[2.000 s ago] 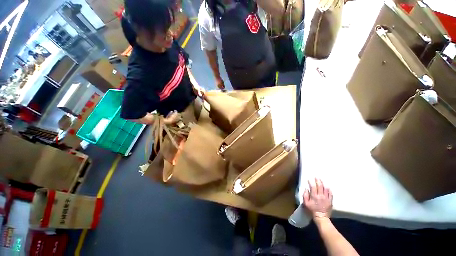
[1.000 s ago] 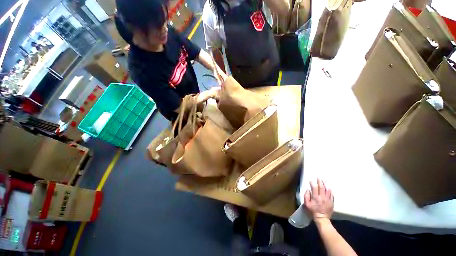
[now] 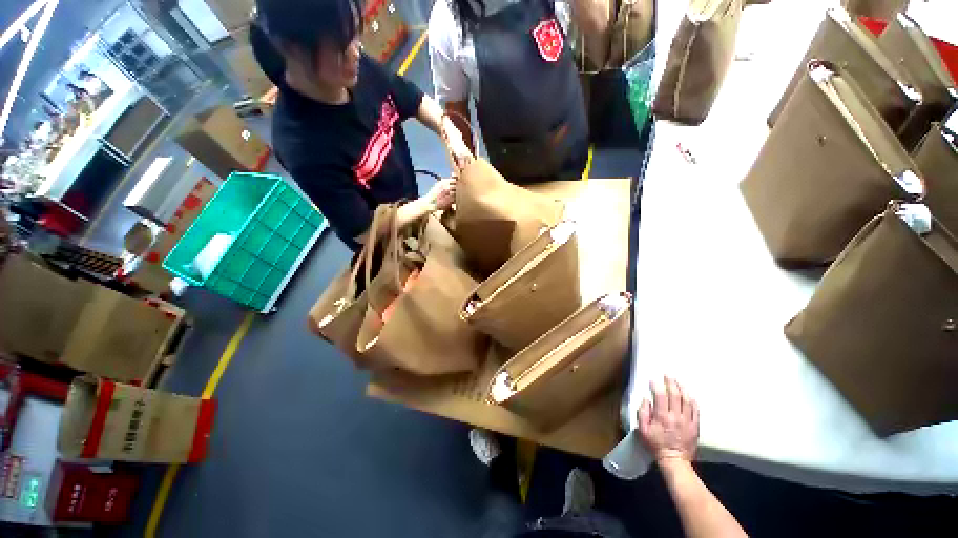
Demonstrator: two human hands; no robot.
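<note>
My right hand (image 3: 669,422) rests flat on the edge of the white-covered table (image 3: 693,315), fingers apart, holding nothing. A small white cylinder (image 3: 629,456) is beside it at the table edge. My left hand is not in view. Two upright structured handbags (image 3: 567,363) stand on a cardboard sheet (image 3: 601,226) left of the table, with pale lines along their tops. Slumped tote bags (image 3: 425,321) with looped handles lie at its left side. Another brown bag (image 3: 499,215) behind them is held by a person's hands.
Several upright brown handbags (image 3: 825,173) stand on the table at the right. A person in a black T-shirt (image 3: 341,147) and one in a dark apron (image 3: 528,89) stand beyond the cardboard. A green crate (image 3: 252,236) and cartons (image 3: 137,422) are on the floor at left.
The person in the black T-shirt has turned from the totes to the bag behind, now gripping its top and handle. The totes' handles stand more upright. My right hand has stayed in place.
</note>
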